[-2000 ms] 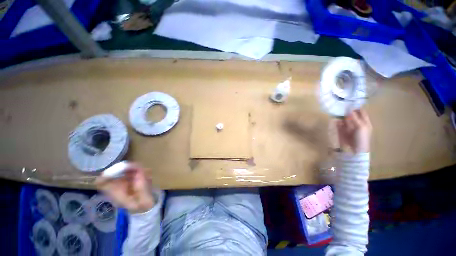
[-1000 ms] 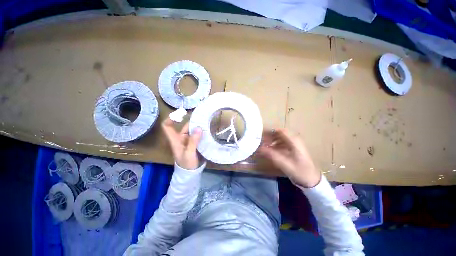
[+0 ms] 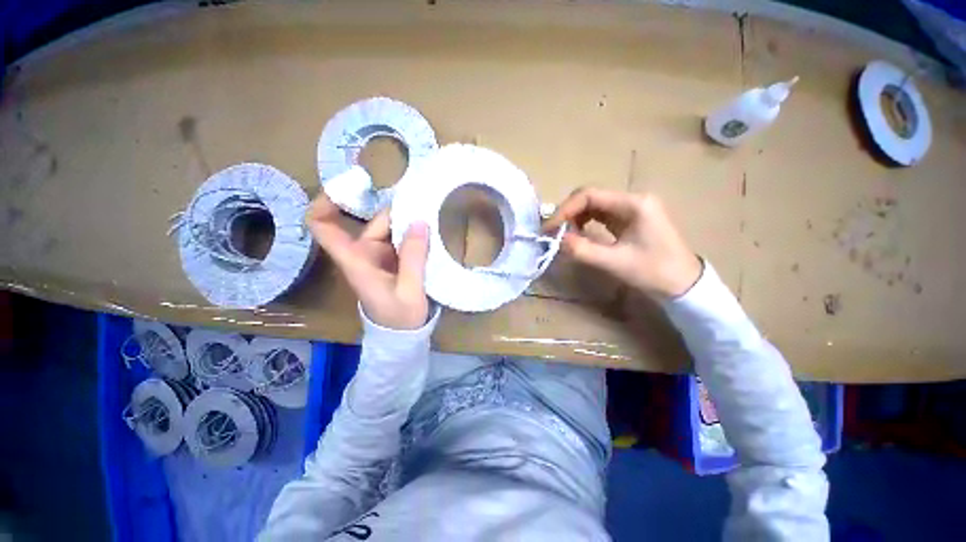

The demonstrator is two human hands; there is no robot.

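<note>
My left hand [image 3: 383, 270] holds a white wrapped coil [image 3: 416, 191] by its left edge, thumb on its face, above the cardboard pad. A small white wad [image 3: 351, 191] is at my left index fingertip. My right hand [image 3: 625, 241] is at the coil's right edge, its thumb and index finger pinching the whitish lead wires [image 3: 549, 250], which run from the coil's centre hole over its face. The pad is mostly hidden behind the coil and hands.
A single coil [image 3: 337, 136] lies behind my left hand, a coil stack [image 3: 288, 252] at left. A white glue bottle [image 3: 745, 114] and another coil [image 3: 875, 111] are at right. A blue bin [image 3: 135, 476] with coils is lower left, a small bin [image 3: 826, 408] under the bench at right.
The right hand let go of the far-right coil and came to the centre. The left hand took hold of a coil. Since then, the right fingers have closed on its lead wires.
</note>
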